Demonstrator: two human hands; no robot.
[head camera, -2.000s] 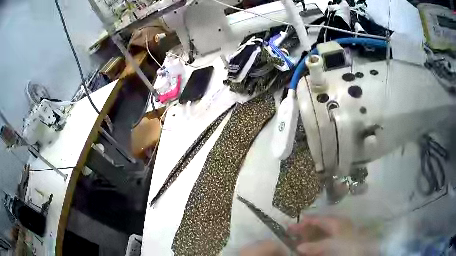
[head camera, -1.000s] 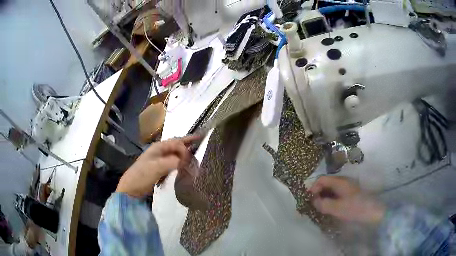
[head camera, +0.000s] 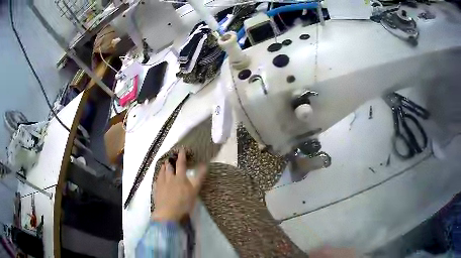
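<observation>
A long speckled brown fabric panel (head camera: 235, 206) lies across the table in front of the machine, blurred by motion. My left hand (head camera: 177, 190) is on its upper left end with the fingers spread; whether it grips the cloth I cannot tell. My right hand (head camera: 333, 252) is cut off by the bottom edge and blurred at the panel's lower end; its fingers are not clear. Another speckled panel (head camera: 260, 158) lies by the presser foot area of the white sewing machine (head camera: 283, 101).
A narrow fabric strip (head camera: 154, 153) lies at the table's left. Fabric shears (head camera: 408, 128) lie under the machine arm. A dark phone-like object (head camera: 152, 82), a pink item (head camera: 129, 90) and a pile of striped dark cloth (head camera: 199, 55) are at the back left.
The view has shifted right, showing more of the shears. The long panel has been swung from the left side of the table towards the lower right. My right hand has moved down to the picture's edge.
</observation>
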